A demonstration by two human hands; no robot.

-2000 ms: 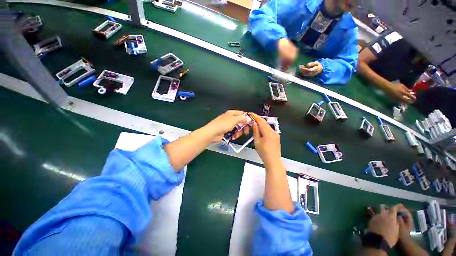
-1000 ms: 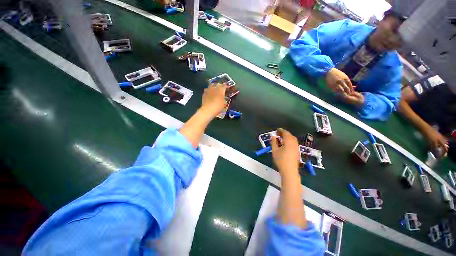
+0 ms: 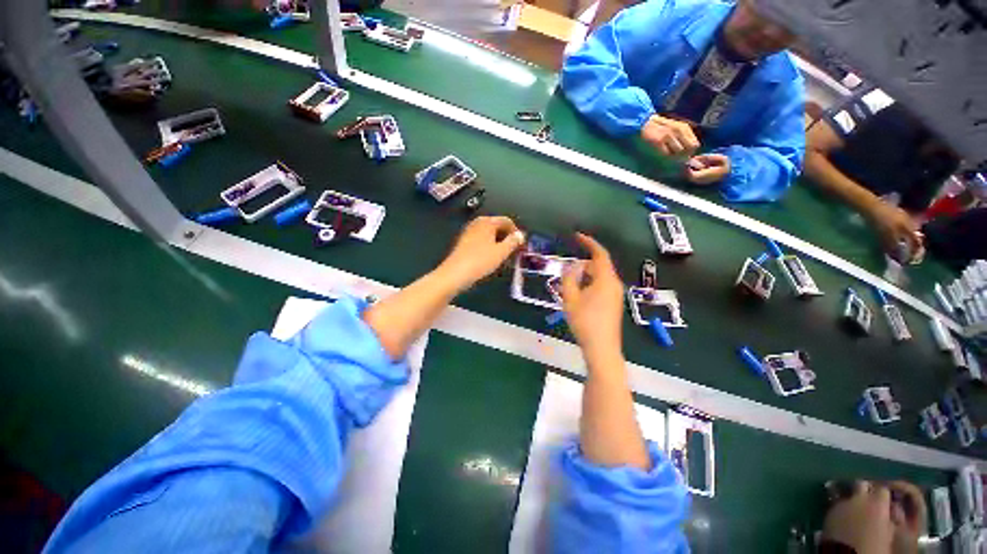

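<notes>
A white rectangular housing [image 3: 535,284] with dark and reddish parts inside is between my hands over the belt's near side, with blue showing below it. My left hand [image 3: 483,251] is at its upper left, thumb and fingertips pinched on a small pale part at the housing's corner. My right hand [image 3: 595,298] is at its right side, index finger raised and apart from the thumb. The thumb is close to the frame; whether it touches cannot be told. Any link between the pale part and the housing is unclear.
The green belt [image 3: 400,233] carries several white housings with blue batteries [image 3: 661,331] on both sides of my hands. A pale rail [image 3: 498,333] runs under my forearms. A grey upright [image 3: 108,141] stands left. A person in blue [image 3: 693,97] works opposite; another person's hands show lower right.
My left hand has left the units farther left on the belt and moved right towards my right hand. The unit it covered no longer lies there. A housing now shows between my hands.
</notes>
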